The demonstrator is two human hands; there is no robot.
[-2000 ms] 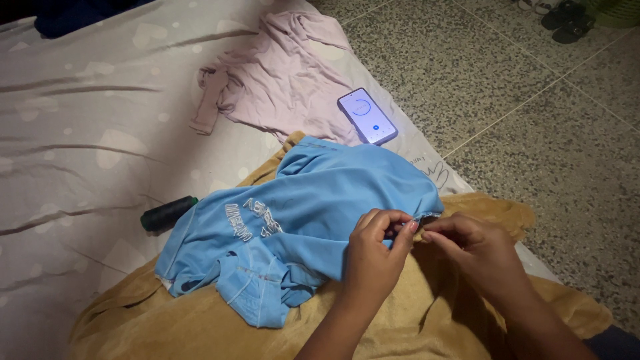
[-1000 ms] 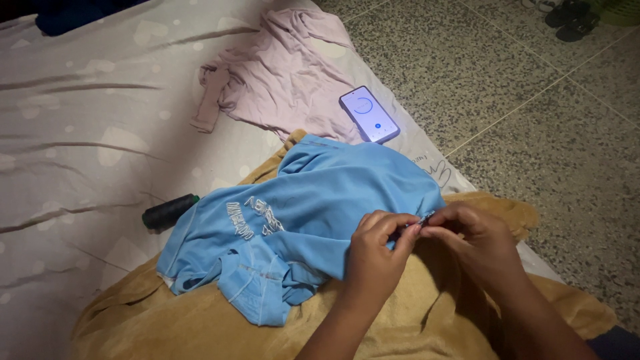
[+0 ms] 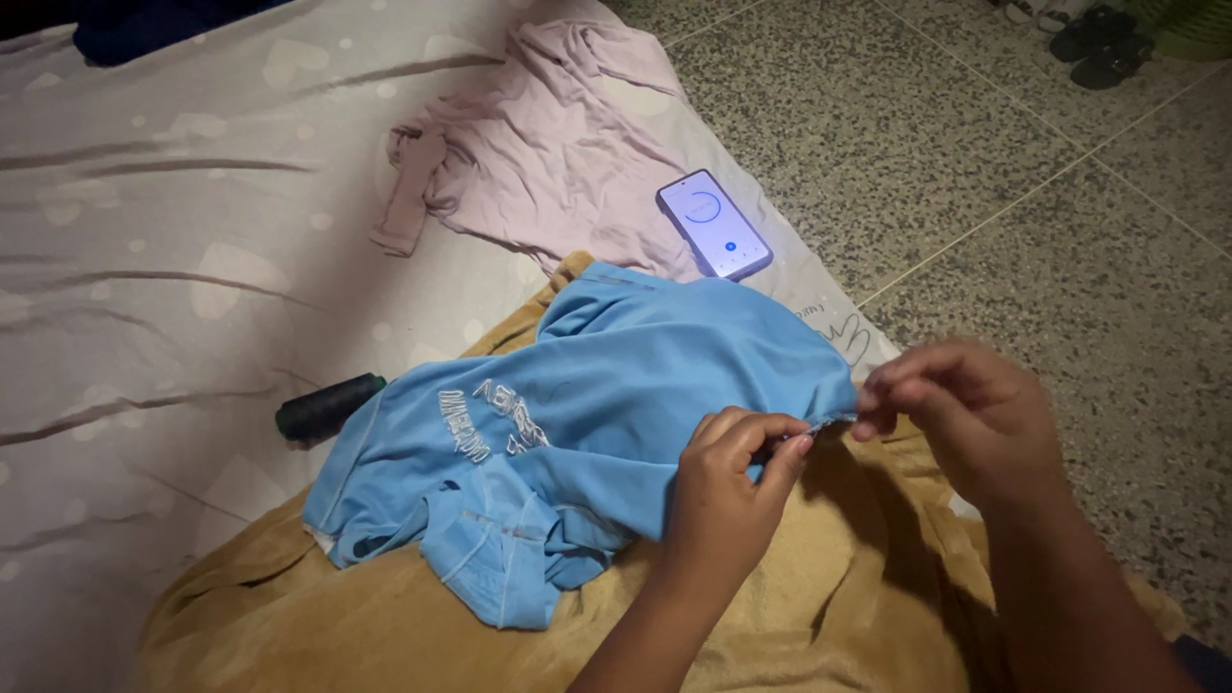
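A light blue garment with white embroidery point(image 3: 616, 385) lies crumpled over a tan plush blanket point(image 3: 770, 597). My left hand point(image 3: 746, 467) pinches the garment's edge at its right end between thumb and fingertips. Just to the right, my right hand point(image 3: 953, 404) is raised beside that edge, blurred, with thumb and fingers close together; whether a needle or thread is between them cannot be seen. A spool of black thread point(image 3: 330, 408) lies on its side left of the garment.
A pale pink garment point(image 3: 568, 144) is spread on the bed sheet with hearts point(image 3: 221, 279). A lit phone point(image 3: 715, 224) rests at its lower right. Dark sandals point(image 3: 1100, 46) and a green basket point(image 3: 1189, 24) stand on the speckled floor point(image 3: 962, 173) at the upper right.
My right hand has shifted slightly up and right, away from my left fingertips, which it was touching or nearly touching a second ago. The left hand keeps its pinch on the blue garment.
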